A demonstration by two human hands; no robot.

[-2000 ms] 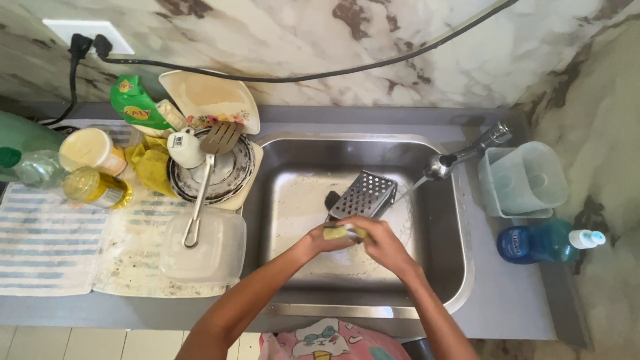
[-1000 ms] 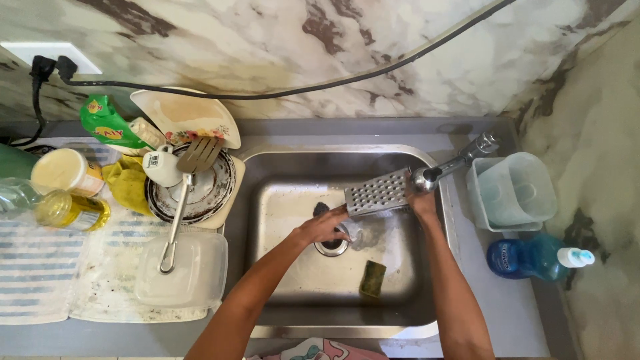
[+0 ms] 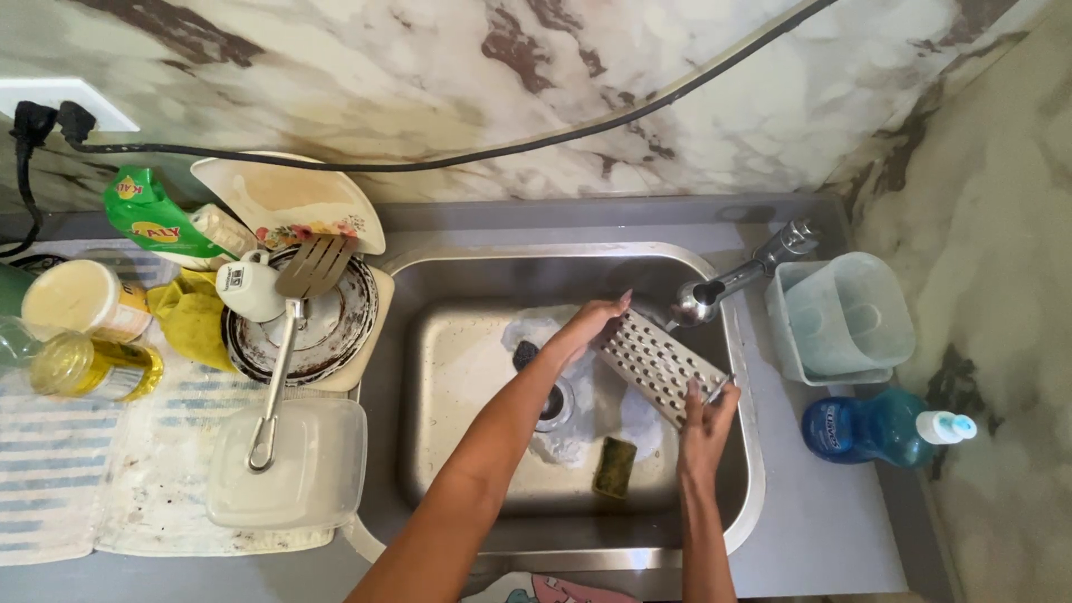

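Observation:
A metal box grater [image 3: 662, 364] is held tilted above the steel sink [image 3: 754, 502], close to the tap [image 3: 699, 300]. My left hand [image 3: 593, 327] grips its upper left end, and my right hand [image 3: 708, 419] holds the lower right end by the handle. Beneath, a green scouring sponge [image 3: 615, 467] lies on the basin floor. Water spreads around the drain [image 3: 553, 406], and a dark scrubber [image 3: 525, 355] sits just behind it, partly hidden by my left forearm.
Left of the sink, a slotted spatula [image 3: 289, 352] rests over stacked plates [image 3: 352, 335] and a plastic container [image 3: 318, 477]. On the right stand clear plastic tubs [image 3: 846, 318] and a blue soap bottle [image 3: 871, 431]. A black cable [image 3: 502, 161] crosses the wall.
Two seconds ago both hands were at the sponge, which now lies in the basin. Since one second ago, my left hand has moved up from near the drain to the grater, which has changed its tilt.

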